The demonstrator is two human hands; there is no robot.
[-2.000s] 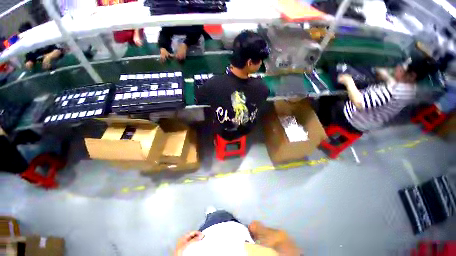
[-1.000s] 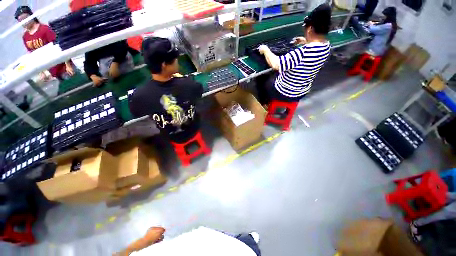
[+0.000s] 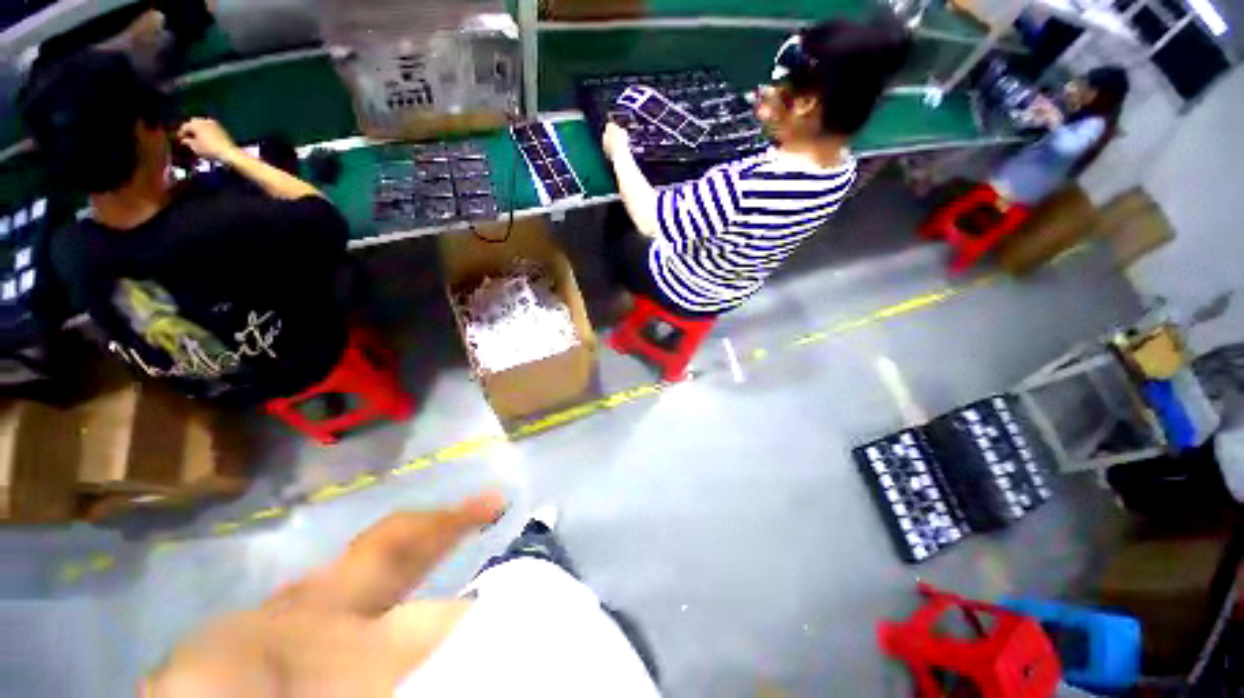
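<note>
My left hand is large and blurred at the lower left, beside my white top. Its fingers look stretched out and I see nothing in it. My right hand is not in view. Two black trays with rows of pale parts lie side by side on the grey floor, right of centre. None of my hands touches them. An open carton with white pieces inside stands on the floor by the bench.
A person in black and one in a striped shirt sit at the green bench, the latter over black trays. Red stools, a blue stool and a metal frame stand right. A yellow line crosses the floor.
The view has shifted right and closer to the bench. My left hand shows larger and nearer. My right hand, seen earlier, is out of view. The striped person now holds up a pale-edged sheet.
</note>
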